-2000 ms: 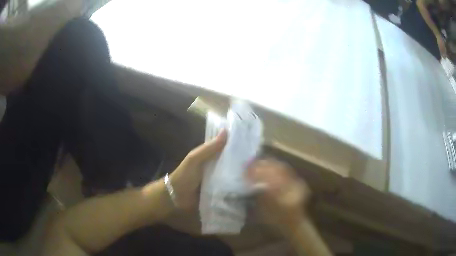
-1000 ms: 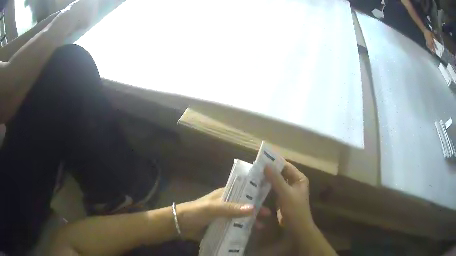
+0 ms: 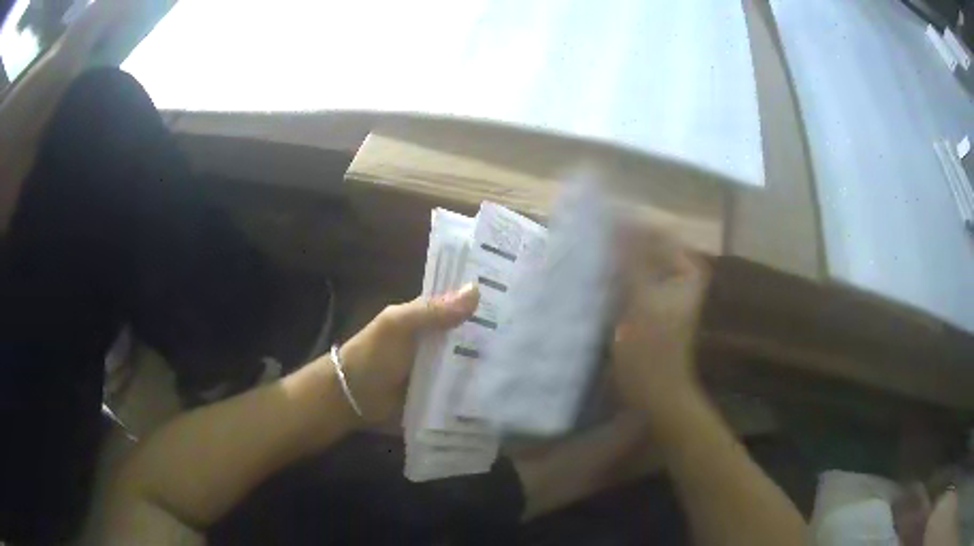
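A leaflet bundle (image 3: 438, 427) with layered white edges and dark heading bars is held upright over the lap. My left hand (image 3: 411, 325) grips it from the left, thumb on the front leaflet; a thin bracelet is on the wrist. My right hand (image 3: 662, 309) is blurred and holds a white leaflet (image 3: 555, 309), also blurred, that overlaps the bundle's right side. Whether this leaflet touches the bundle cannot be told. The right fingertips are partly hidden behind the leaflet.
White foam sheets (image 3: 481, 64) lie on brown cardboard cartons (image 3: 459, 171) beyond my hands. Fanned leaflets (image 3: 954, 181) lie at the far right. A person's dark-clothed knee (image 3: 101, 139) and arm are at the left. A whitish object (image 3: 854, 512) is at the bottom right.
The right hand moves right and holds a leaflet turned over the bundle's right side. The bundle and left hand sit higher in the picture; the view shifts, and the far person at top right is gone.
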